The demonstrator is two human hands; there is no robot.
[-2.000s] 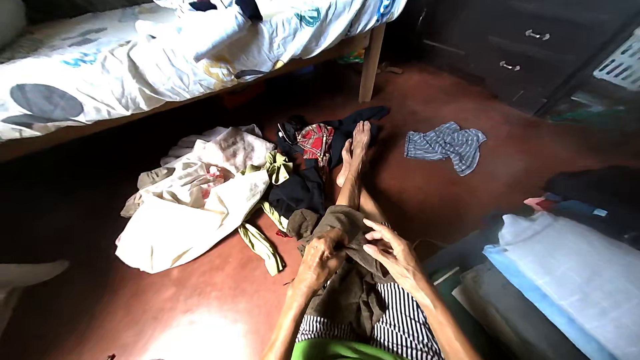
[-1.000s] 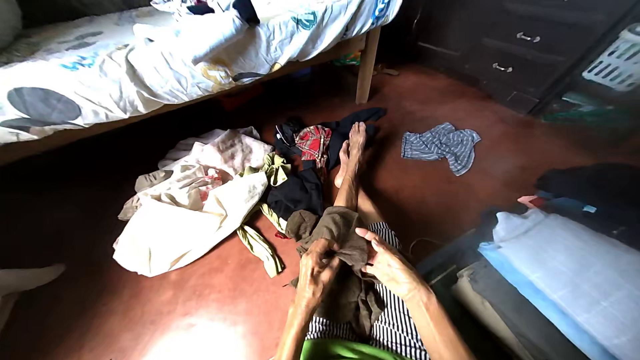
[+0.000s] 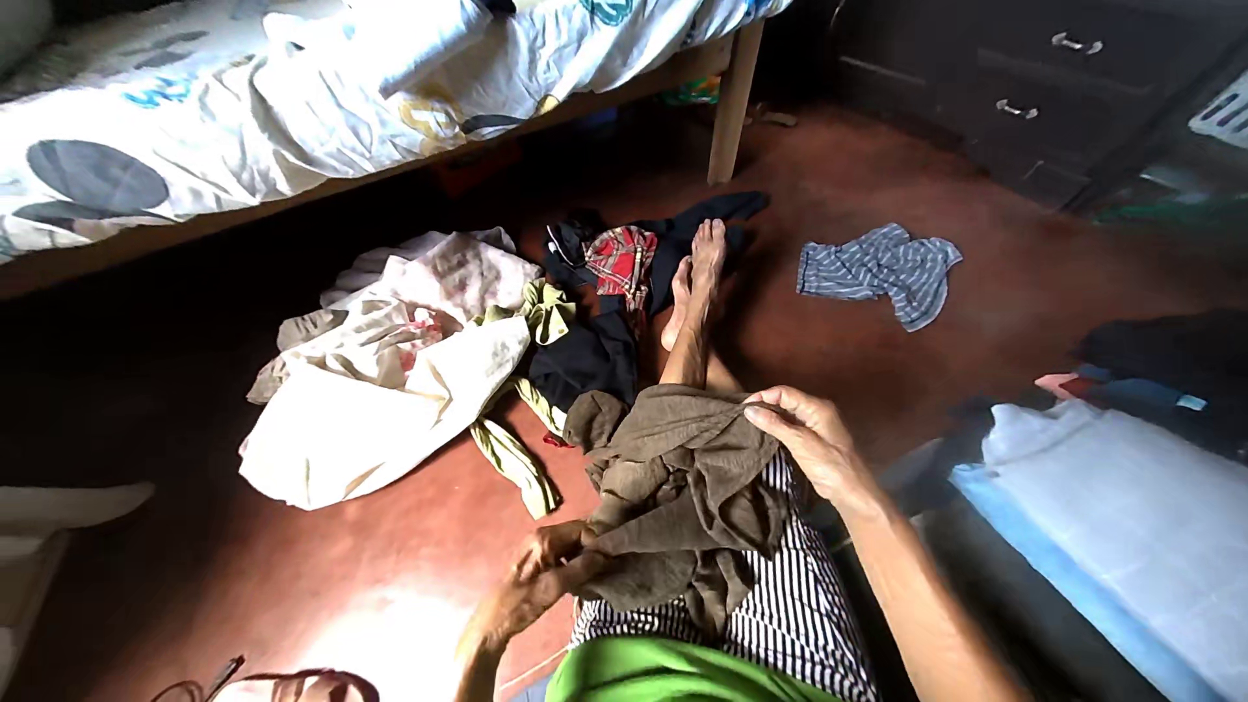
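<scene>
A crumpled brown cloth garment (image 3: 682, 468) lies across my lap and shins, over black-and-white striped trousers (image 3: 795, 595). At its lower left edge my left hand (image 3: 551, 565) grips the fabric. My right hand (image 3: 809, 434) pinches its upper right edge between thumb and fingers, and the cloth spreads between both hands. Beyond my crossed feet (image 3: 697, 273) lie dark clothes (image 3: 585, 361) and a red plaid cloth (image 3: 622, 261). Cream cloth (image 3: 380, 409) and a yellow-green striped garment (image 3: 512, 463) are heaped on the left.
A bed with a patterned sheet (image 3: 234, 136) and a wooden leg (image 3: 733, 107) stands ahead. Grey striped shorts (image 3: 882, 273) lie on the reddish floor at right. Folded light-blue and white cloths (image 3: 1121, 526) are close on my right. A dark drawer cabinet (image 3: 1053, 88) stands behind.
My hands have moved apart, the left one down and to the left, the right one up, and the brown garment is spread wider between them.
</scene>
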